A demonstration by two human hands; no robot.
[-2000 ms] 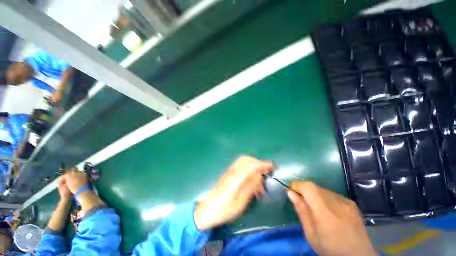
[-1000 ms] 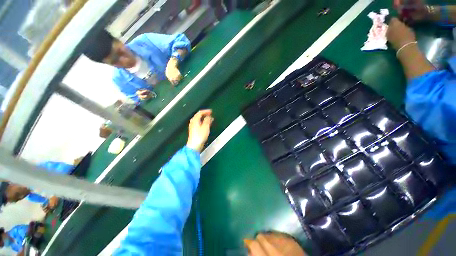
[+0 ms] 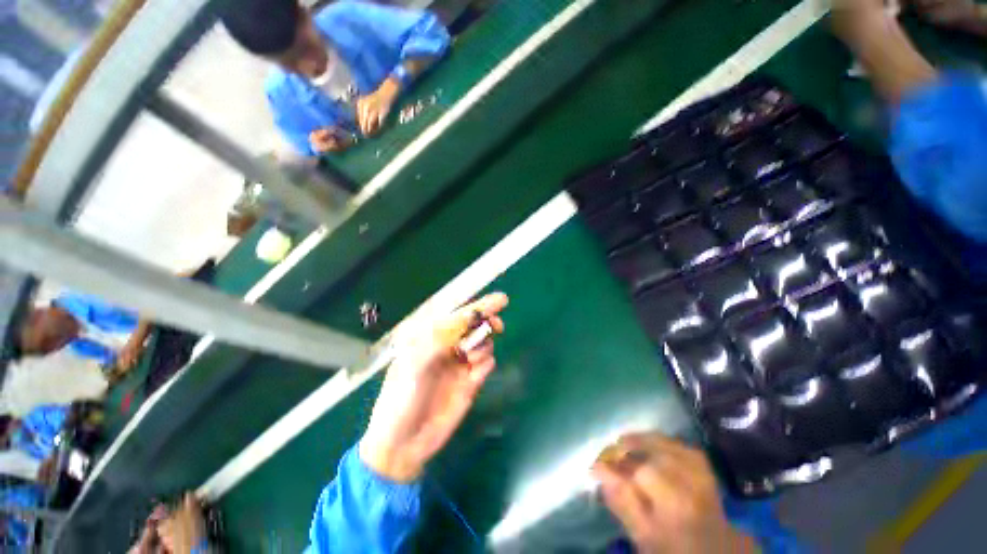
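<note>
My left hand [image 3: 428, 390] is raised over the green bench near the white rail. Its fingers are closed around a small dark and whitish piece [image 3: 474, 335], partly hidden by the fingers. My right hand [image 3: 671, 496] is low at the bottom, left of the black tray's lower corner, its fingers curled. A tan-yellow patch shows at its fingertips. The hand is blurred, and I cannot tell whether it holds the tweezers.
A glossy black blister tray [image 3: 747, 314] lies at the right, with dark pieces in its far pockets. A small module [image 3: 370, 314] sits on the green belt [image 3: 487, 162] beyond the white rail [image 3: 520, 247]. A grey post [image 3: 195, 298] crosses the left. People in blue smocks work around.
My left hand reached over the belt a second ago; it is now back on the near side with a small piece in its fingers. My right hand has moved up and right into fuller view.
</note>
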